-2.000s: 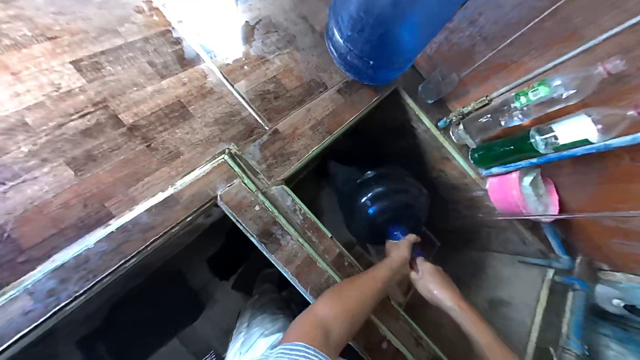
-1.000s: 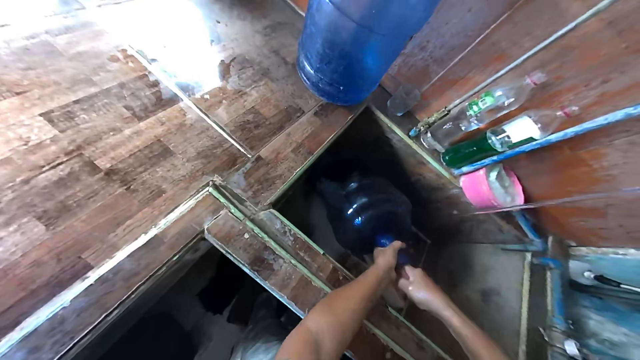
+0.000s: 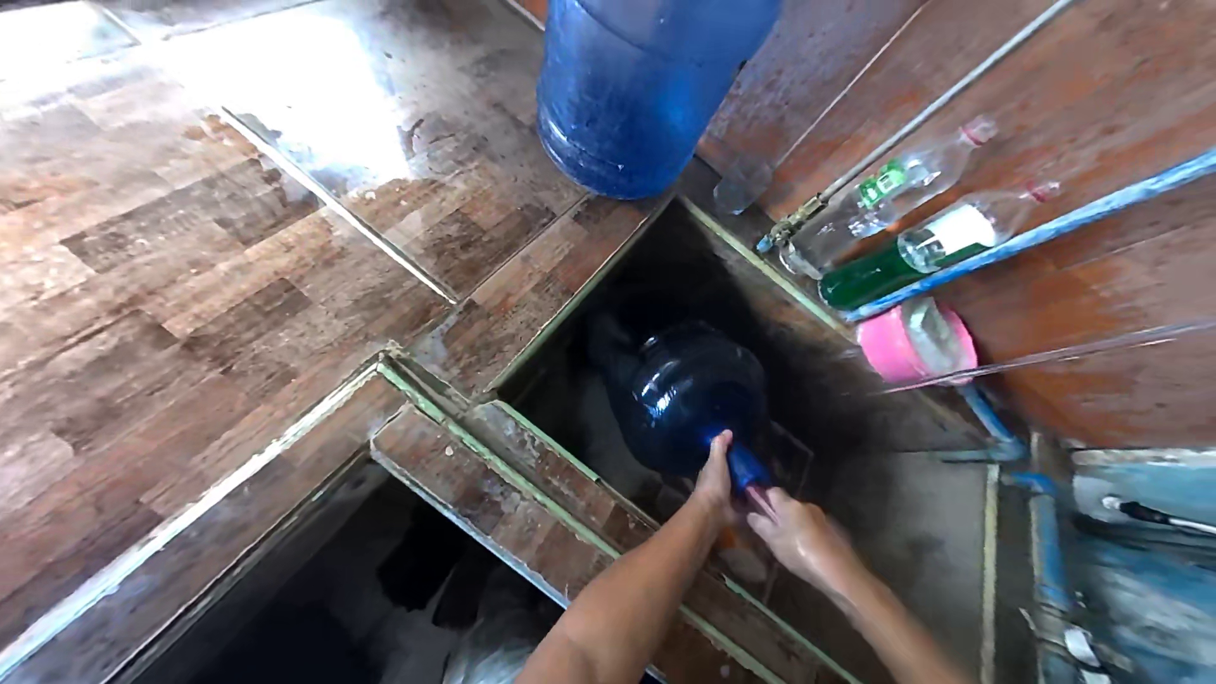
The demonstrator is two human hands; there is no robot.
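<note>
A large blue plastic water jug lies tilted in a dark recess, its neck toward me. My left hand grips the jug's neck from its left side. Close by on the right, my right hand has its fingers closed around a thin pinkish thing at the mouth of the neck; what it is cannot be told. Both forearms reach in from the bottom of the view. The far end of the jug fades into shadow.
Another blue water jug stands on the wood-patterned floor beyond the recess. Along the right wall are a clear bottle, a bottle of green liquid, a pink container and blue pipes. A ledge separates a second dark opening.
Both hands remain at the neck of the jug in the recess. The view has shifted somewhat; nothing else has plainly changed.
</note>
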